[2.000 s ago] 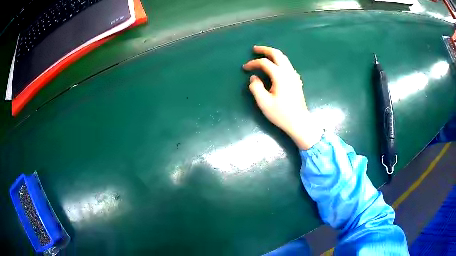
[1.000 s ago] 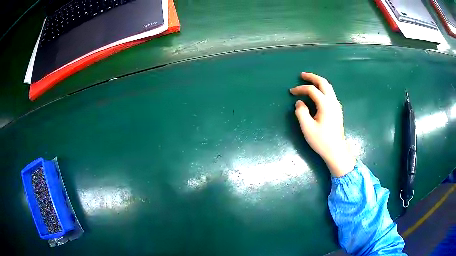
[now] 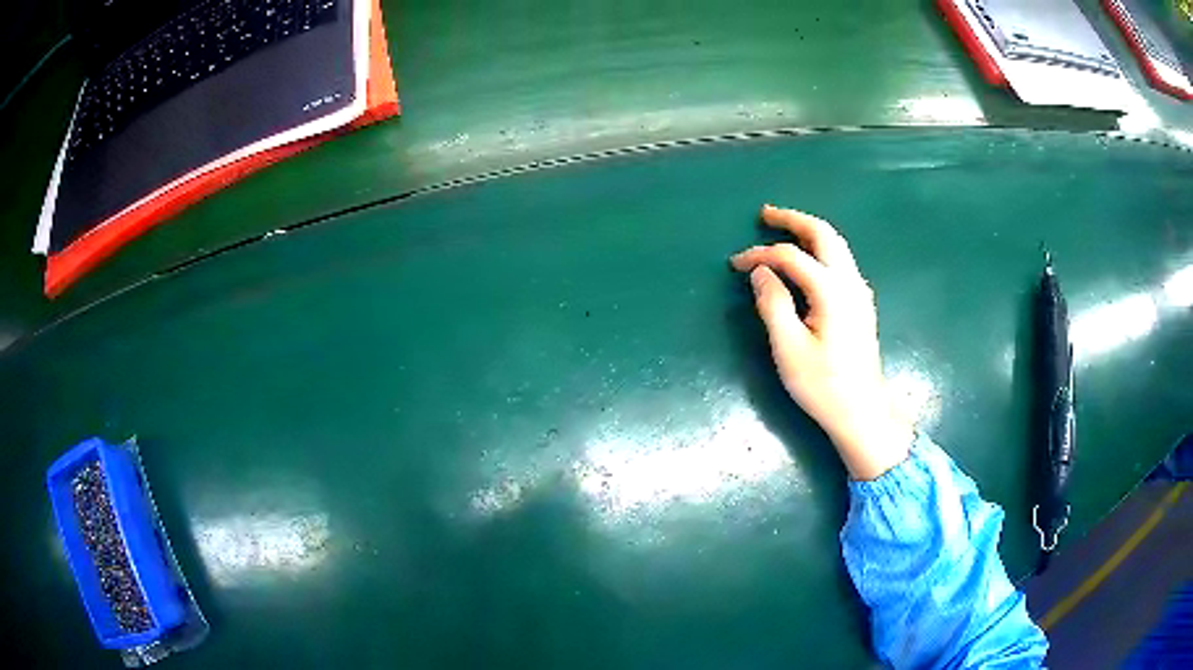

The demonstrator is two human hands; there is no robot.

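My right hand (image 3: 818, 327) is bare, in a blue sleeve, and rests low over the green bench with its fingers loosely curled and apart, holding nothing. My left hand is out of the picture. A black electric screwdriver (image 3: 1056, 386) lies on the bench to the right of my hand, untouched, its thin metal bit pointing away from me and its small hanging loop at the near end. A small blue screw tray (image 3: 155, 556) full of tiny screws sits at the near left, with clear plastic film under it.
Beyond the bench seam (image 3: 550, 158), an open laptop (image 3: 216, 124) sits at the far left on a white sheet and red-orange board. At the far right, a silver-grey panel (image 3: 1057, 33) lies on another white sheet and red board, beside a further red-edged one. Grey floor with a yellow line (image 3: 1119, 556) shows at the lower right.
The view has shifted. Against the bench seam, the far-left laptop and its board have moved left. More of the far-right panel shows. My right hand keeps nearly the same pose.
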